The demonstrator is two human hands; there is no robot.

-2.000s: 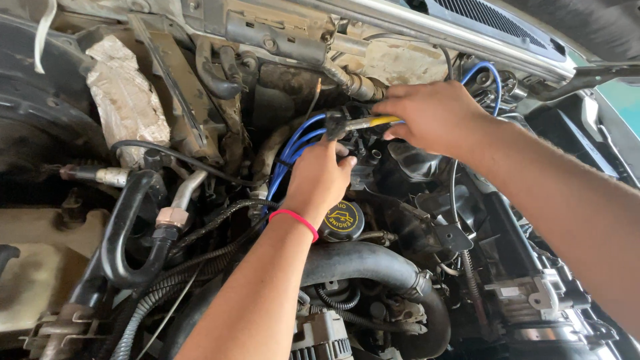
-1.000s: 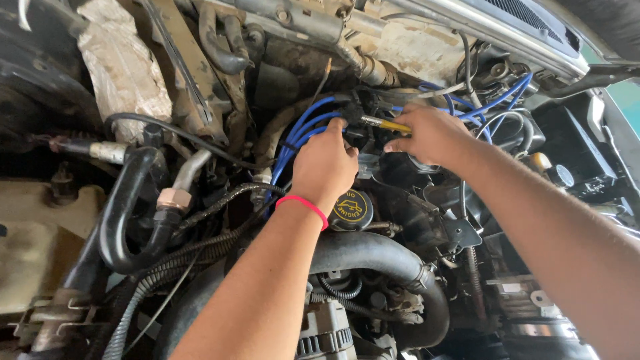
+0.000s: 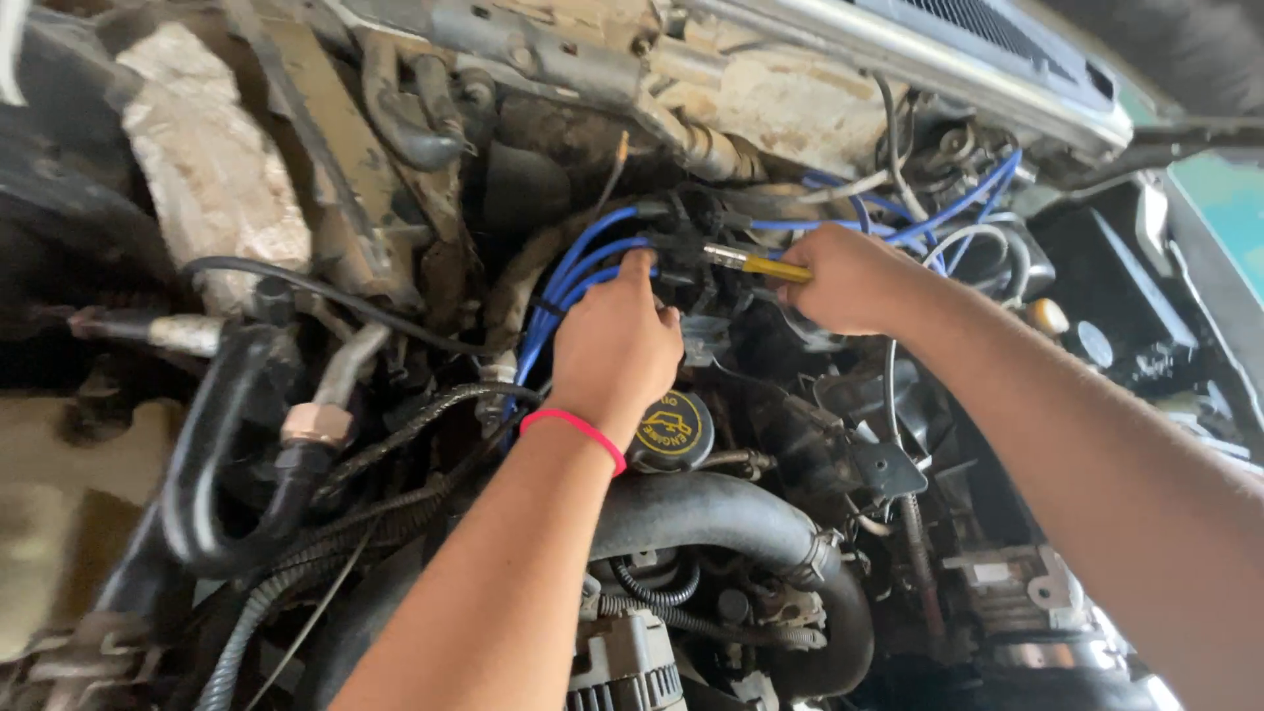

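My right hand [image 3: 849,281] grips a slim yellow-handled tool [image 3: 775,269] with a metal ferrule, which looks like a brush. Its far end reaches the black ignition coil pack [image 3: 706,237], where its tip is hard to make out. At the left side of the pack, my left hand [image 3: 617,346] has its index finger on the blue spark plug wires [image 3: 583,265]; whether it grips one cannot be told. More blue wires [image 3: 953,207] run off to the right. Below the left hand lies the black engine oil filler cap [image 3: 674,432], partly hidden by the wrist.
A thick black hose [image 3: 711,513] curves below the oil cap, above the ribbed alternator housing [image 3: 627,662]. A bent black pipe [image 3: 197,464] and a pale plastic reservoir [image 3: 79,513] are at the left. The body's metal edge [image 3: 889,59] crosses the top right.
The left index finger now points at the wires' ends beside the coil pack, where the hand was more closed before. My right hand still holds the yellow-handled tool, now tilted down toward the hand.
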